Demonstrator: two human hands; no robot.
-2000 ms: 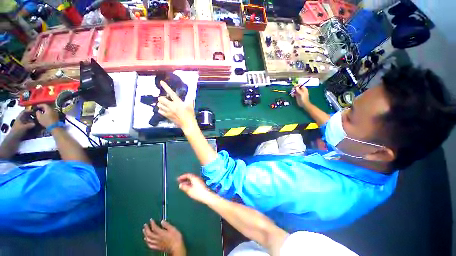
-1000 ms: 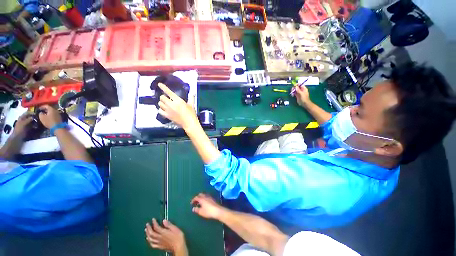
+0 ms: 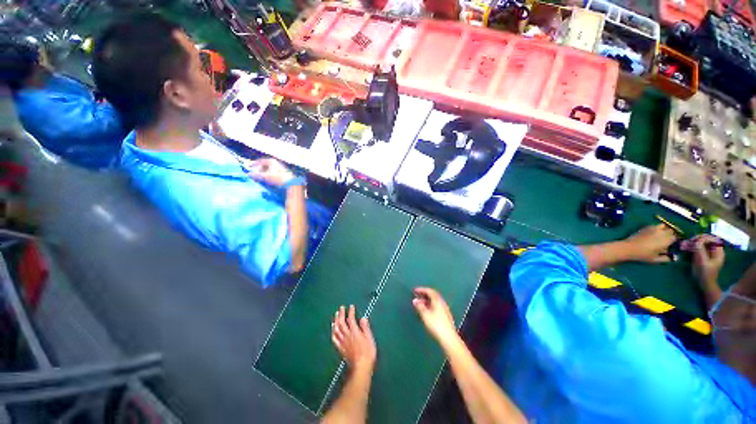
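Observation:
A green folding board (image 3: pixel 327 286) with a pale centre seam lies in front of me. My left hand (image 3: pixel 354 335) rests on it, palm down with fingers spread, near the seam. My right hand (image 3: pixel 434 313) is over the right panel with its fingers loosely curled. I see nothing in it. A black curved strap-like item (image 3: pixel 468 157) lies on a white box (image 3: pixel 510 141) beyond the board. No hand touches it.
Stacked red trays (image 3: pixel 472 66) stand behind the white box. A dark spool (image 3: pixel 497 209) sits beside it. Blue-coated workers (image 3: pixel 211 199) sit left and right. A pale parts board (image 3: pixel 705 149) and yellow-black tape (image 3: pixel 651 303) are at right.
The view has turned left and tilted. The right worker's hand has left the black strap item and is now at the bench on the right. My left hand stays on the board.

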